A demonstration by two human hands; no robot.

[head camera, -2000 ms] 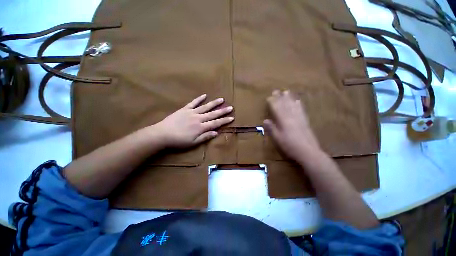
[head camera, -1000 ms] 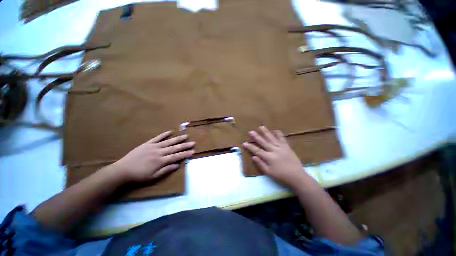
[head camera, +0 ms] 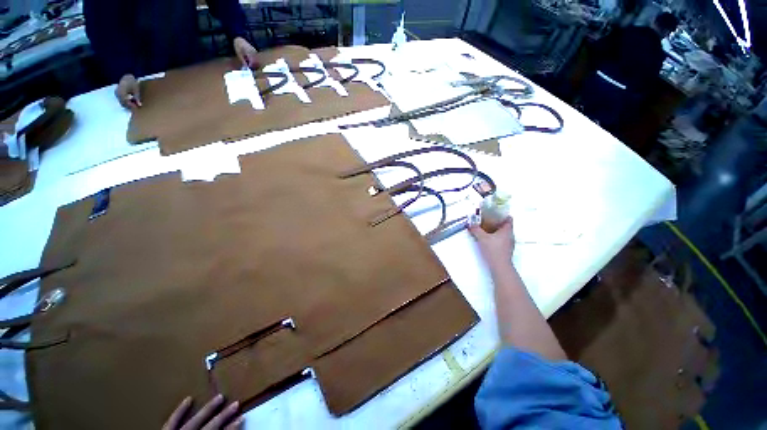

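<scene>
A large brown bag body panel (head camera: 227,243) lies flat on the white table. Its near edge has a notch with white bits (head camera: 309,372) at the corner, and a slot with white corners lies above it. My right hand (head camera: 494,235) is closed around the glue bottle (head camera: 496,208) beside the panel's right straps (head camera: 437,172). My left hand (head camera: 204,415) is cut off by the bottom edge; its spread fingertips rest at the panel's near edge, left of the notch.
Across the white table (head camera: 580,189), a person's hands (head camera: 245,52) touch another brown panel (head camera: 181,101) with straps and white pieces. Loose straps (head camera: 471,92) lie over pale sheets. Brown material (head camera: 647,327) hangs or lies beyond the right edge. Another person (head camera: 626,76) is at the back right.
The view has swung right and up. My right hand has left the panel, reached out to the right and taken hold of the glue bottle. My left hand stays at the near edge.
</scene>
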